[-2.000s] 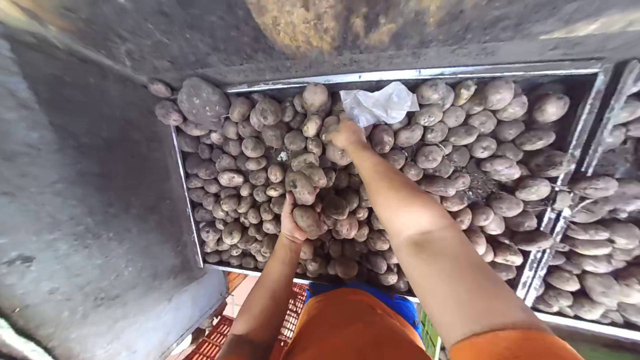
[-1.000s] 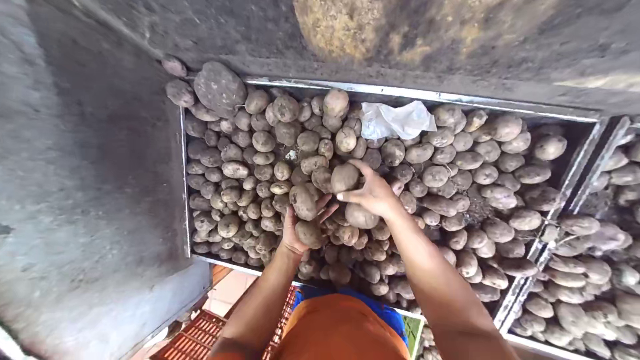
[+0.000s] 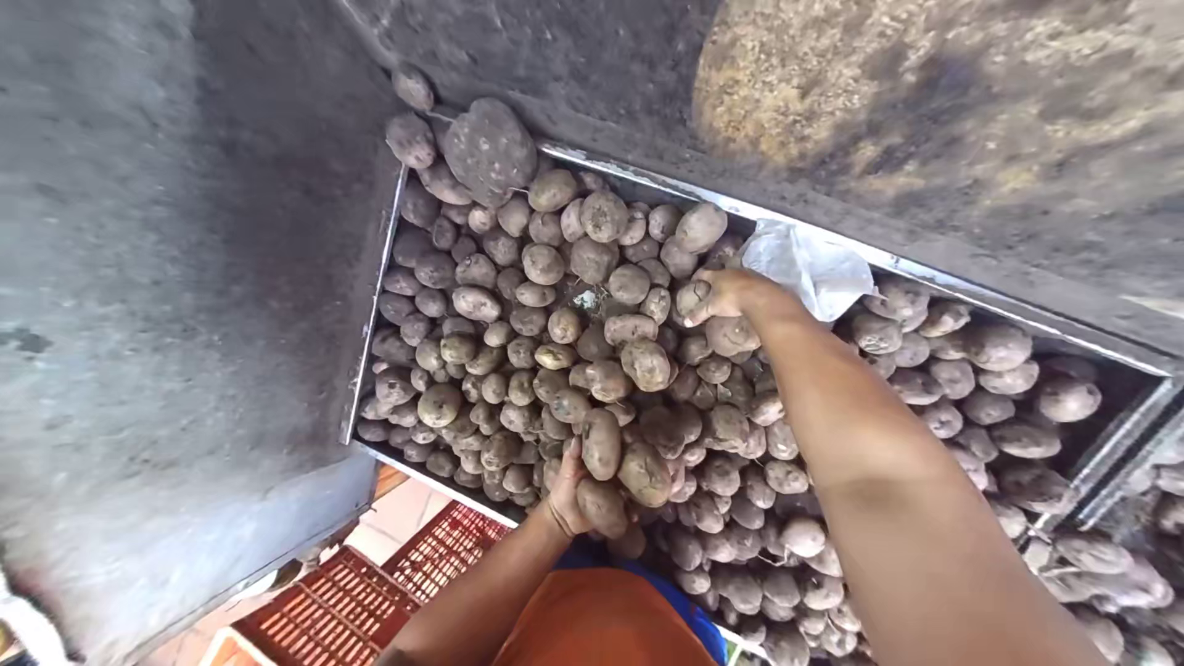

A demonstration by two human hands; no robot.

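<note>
Many soil-covered potatoes fill a metal-edged bin. My left hand, low in the bin near its front edge, is cupped around potatoes, with others resting against them. Up and to the right, my right hand has its fingers around a potato, just left of a crumpled white plastic bag. Another potato lies beneath the right palm. How many potatoes the left hand bears cannot be told.
A large flat brown lump lies in the far left corner. Stained walls rise at the left and back. Red plastic crates stand below at the front left. A metal divider parts off more potatoes at the right.
My right hand, which held a potato close to my left hand one second ago, has moved away toward the white bag. My left hand stays low in the bin. The view has turned and come closer.
</note>
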